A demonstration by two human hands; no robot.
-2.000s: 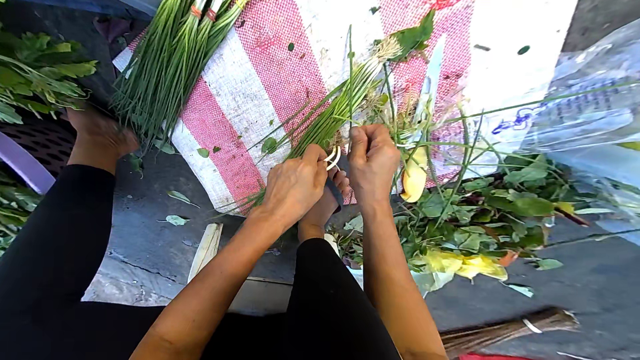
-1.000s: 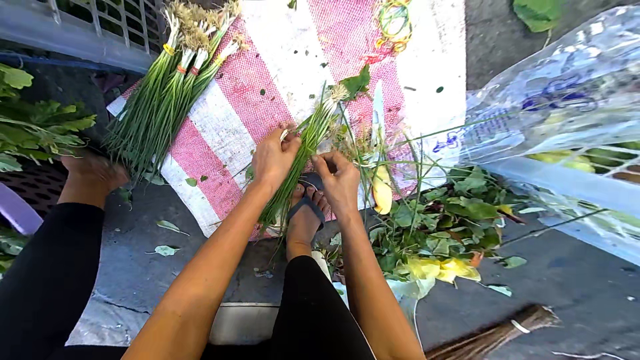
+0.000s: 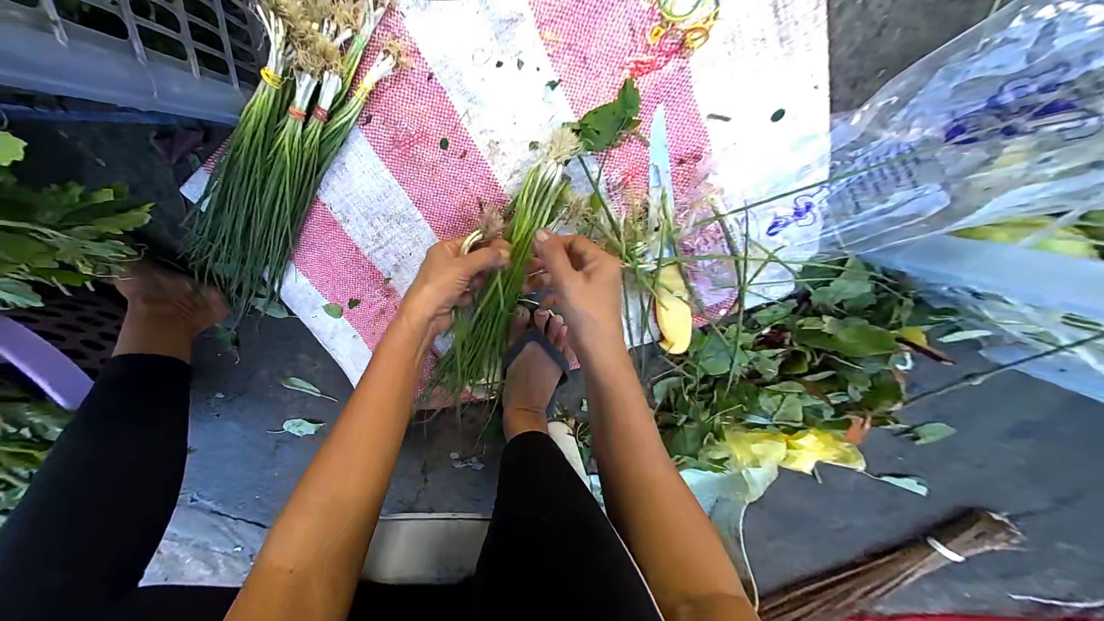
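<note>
My left hand is closed on the white, rooted end of a few green stalks, just left of a loose bunch of thin green onions or chives. That bunch lies on the striped woven sack, roots toward the top. At its right side my right hand has thumb and forefinger pinched together against the stalks; whether a stalk is between them cannot be told. Several tied bundles of the same greens lie at the upper left. A knife with a yellow handle rests right of my right hand.
Rubber bands lie at the sack's top. Right of the knife are a heap of leaves and a clear plastic bag. A plastic crate stands upper left, leafy greens at left. A brown bundle lies lower right.
My hands were close together over the bunch two seconds ago; now they are apart on either side of it. The view has shifted, showing the rubber bands and crate.
</note>
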